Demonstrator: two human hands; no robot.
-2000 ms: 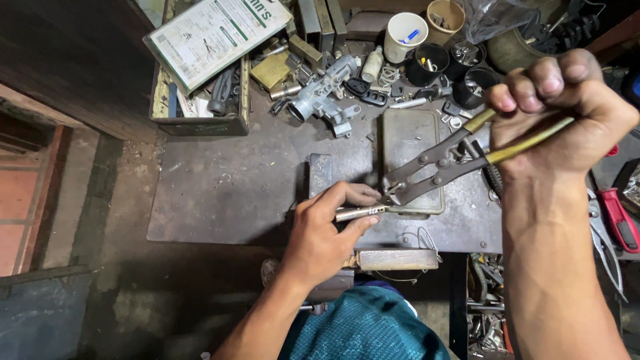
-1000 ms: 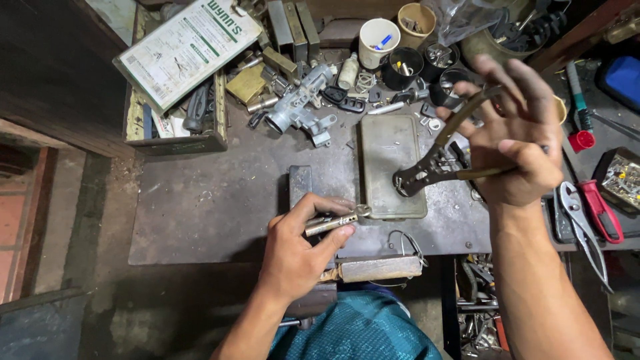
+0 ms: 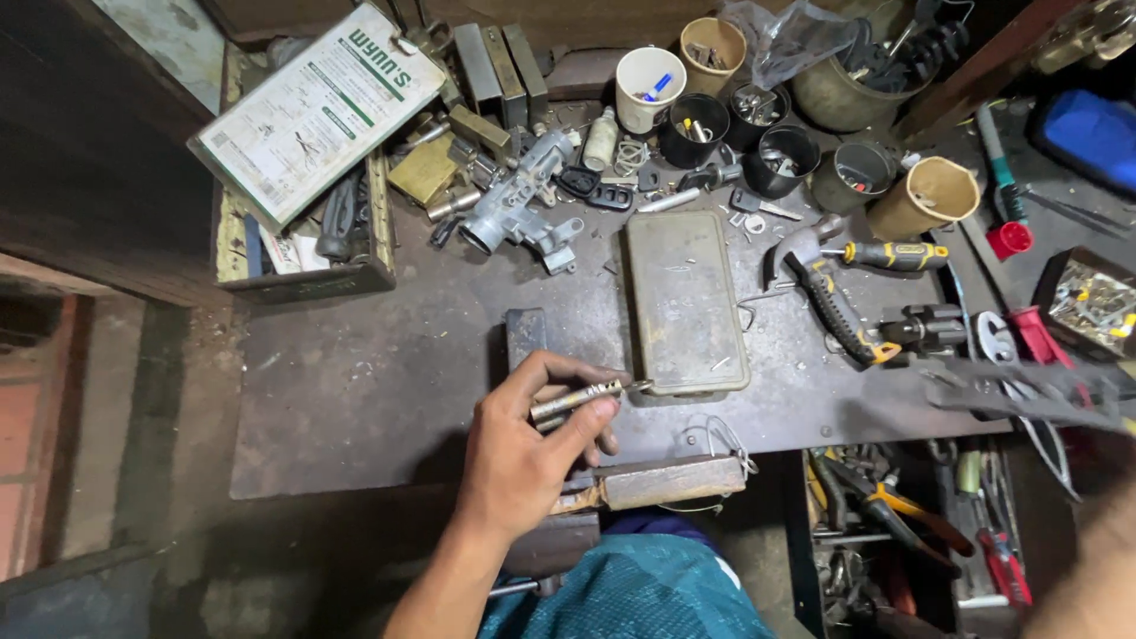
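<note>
My left hand (image 3: 524, 444) grips a slim metal lock cylinder (image 3: 577, 404) between thumb and fingers, above the bench's front part. A small metal piece sticks out of its right end, close to the near left corner of a flat greenish-grey case (image 3: 688, 306). At the right edge a blurred pair of compound-joint pliers (image 3: 1021, 390) lies or moves over the tools. My right forearm shows blurred at the lower right; the right hand is almost wholly cut off by the frame edge, and its hold on the pliers cannot be made out.
An ignition lock housing (image 3: 519, 200), car key fobs (image 3: 611, 196) and cups of small parts (image 3: 695, 130) stand behind the case. A claw hammer (image 3: 825, 293) and a screwdriver (image 3: 896, 256) lie right. A vise (image 3: 674, 482) is at the front edge, beside an open tool drawer (image 3: 803, 550).
My right hand has moved away to the right with the pliers, from beside the lock cylinder to the frame edge. The left hand still holds the cylinder.
</note>
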